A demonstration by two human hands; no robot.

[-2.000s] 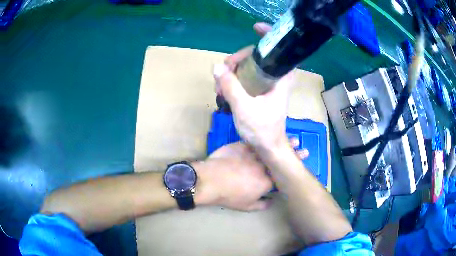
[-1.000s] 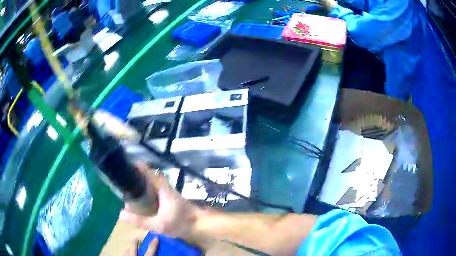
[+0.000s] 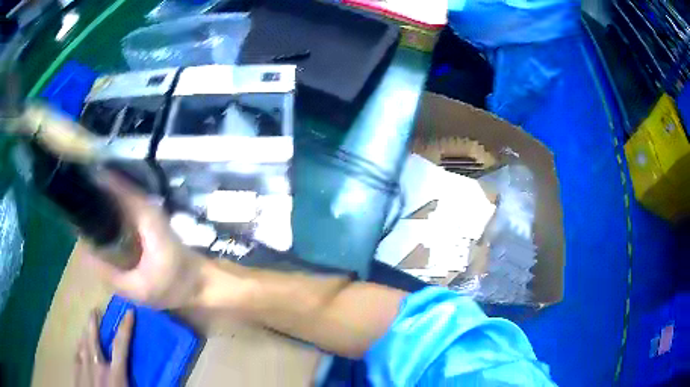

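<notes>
My right hand (image 3: 155, 261) is wrapped around the black electric screwdriver (image 3: 83, 208) at the left of the view, above the work mat; both are blurred. The screwdriver's bit is hidden. The blue handheld device (image 3: 155, 344) lies on the tan cardboard mat (image 3: 246, 351) at the lower left. My left hand (image 3: 102, 355) shows at the bottom edge, partly cut off, with its fingers spread on the device's left part. The screw feeder's white-grey boxes (image 3: 227, 147) stand just beyond my right hand.
A black tray (image 3: 321, 49) and a clear plastic bag (image 3: 185, 41) are behind the feeder. An open carton (image 3: 548, 219) with white and tan pieces stands right of the green table edge. A person in a blue smock (image 3: 522, 57) is at the top. A yellow bin (image 3: 662, 159) is far right.
The view has swung to the right, bringing in the carton and then the yellow bin. My right hand still holds the screwdriver, now left in the view. My left hand still touches the device.
</notes>
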